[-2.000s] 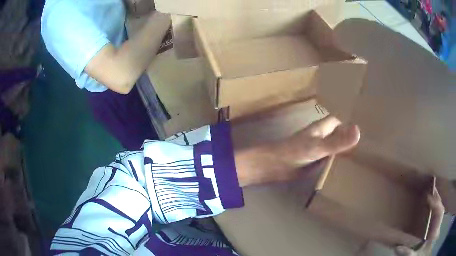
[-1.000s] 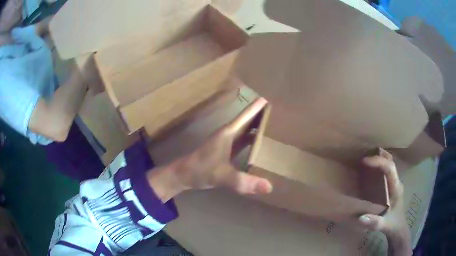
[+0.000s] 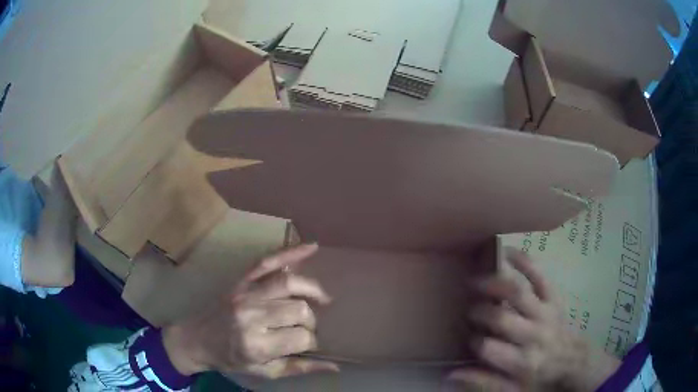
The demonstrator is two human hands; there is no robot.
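A brown mailer box [image 3: 390,306] stands open in front of me, its floor facing up. Its lid flap [image 3: 398,180] rises at the back, with rounded ends and slits near the corners. My left hand [image 3: 279,318] is at the box's left end, fingers apart and curled over the end wall; its grip is unclear. My right hand [image 3: 520,321] is at the right end wall, slightly blurred, fingers over the wall. The low front edge lies between my hands.
A neighbouring open box [image 3: 145,130] is at the left, beside another person's arm [image 3: 47,245]. Stacked flat blanks [image 3: 344,65] lie at the back. Folded boxes [image 3: 585,96] sit at the far right. The printed carton sheet [image 3: 605,207] lies underneath, with its edge at the right.
The view has turned right, bringing the blanks and the far-right boxes into sight. The held box now faces me squarely with its lid upright. My left hand has moved onto its left end.
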